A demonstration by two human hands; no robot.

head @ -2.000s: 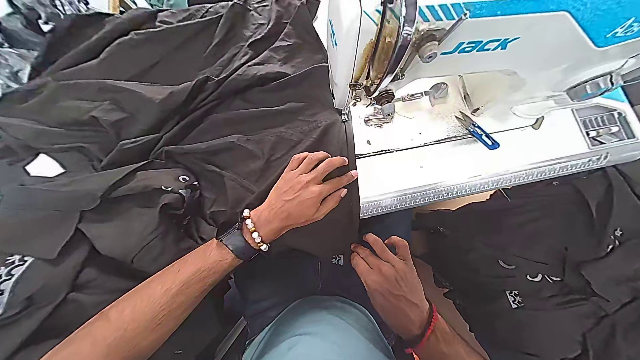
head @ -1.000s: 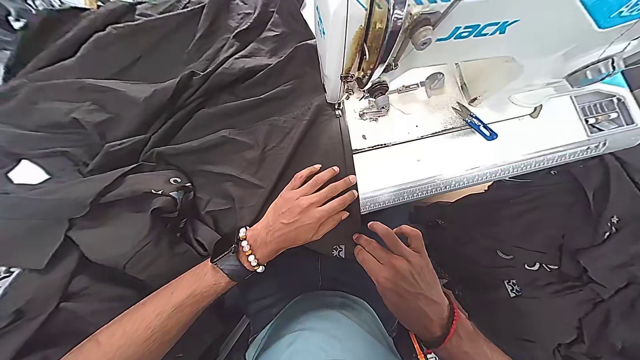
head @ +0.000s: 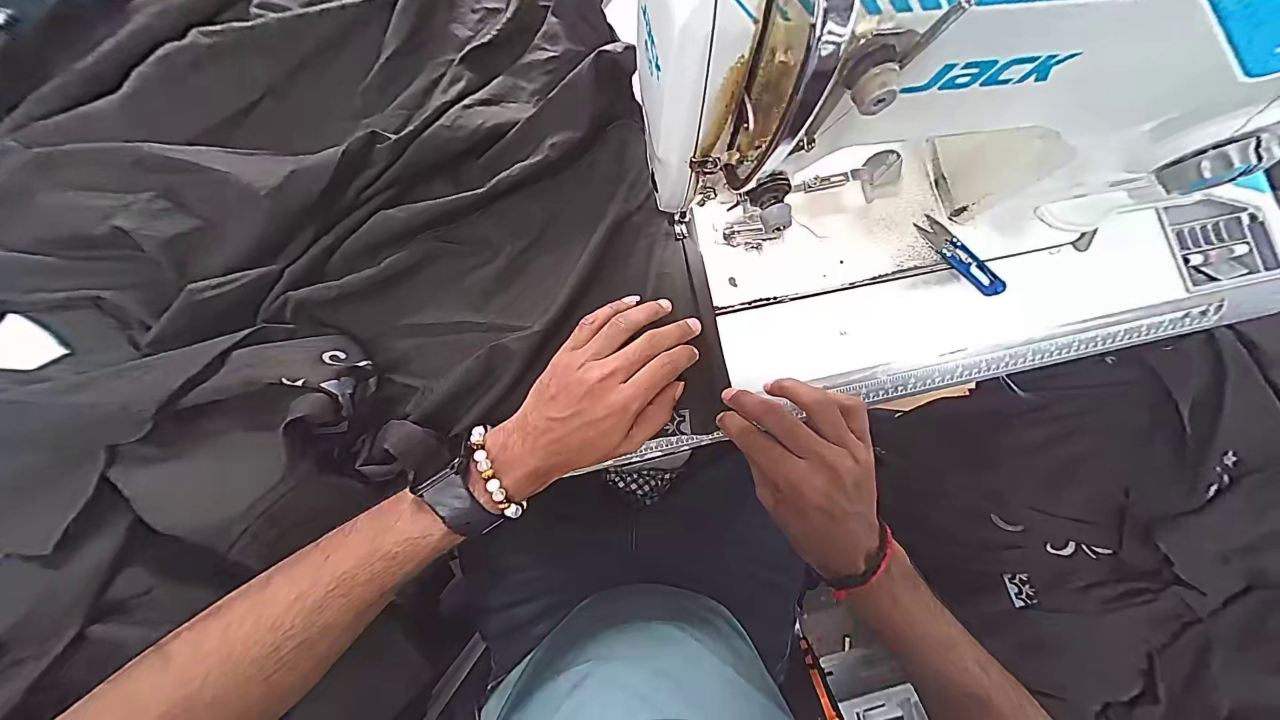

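Observation:
Dark fabric spreads over the bed of a white Jack sewing machine, its straight edge running from under the presser foot toward me. My left hand lies flat on that fabric, palm down, fingers slightly apart, just left of the edge. At the front rim of the machine bed, my right hand touches the fabric edge with bent fingertips; whether it pinches the cloth cannot be told. A small printed mark shows on the cloth between the hands.
Blue-handled thread snips lie on the machine bed, right of the needle area. A ruler strip runs along the bed's front edge. More dark fabric with pale prints hangs at the right. Bunched cloth fills the left side.
The cloth's near end with its printed mark has moved up toward the machine, baring the ruler strip beneath my left hand. Both hands remain near the fabric edge. The view is slightly shifted.

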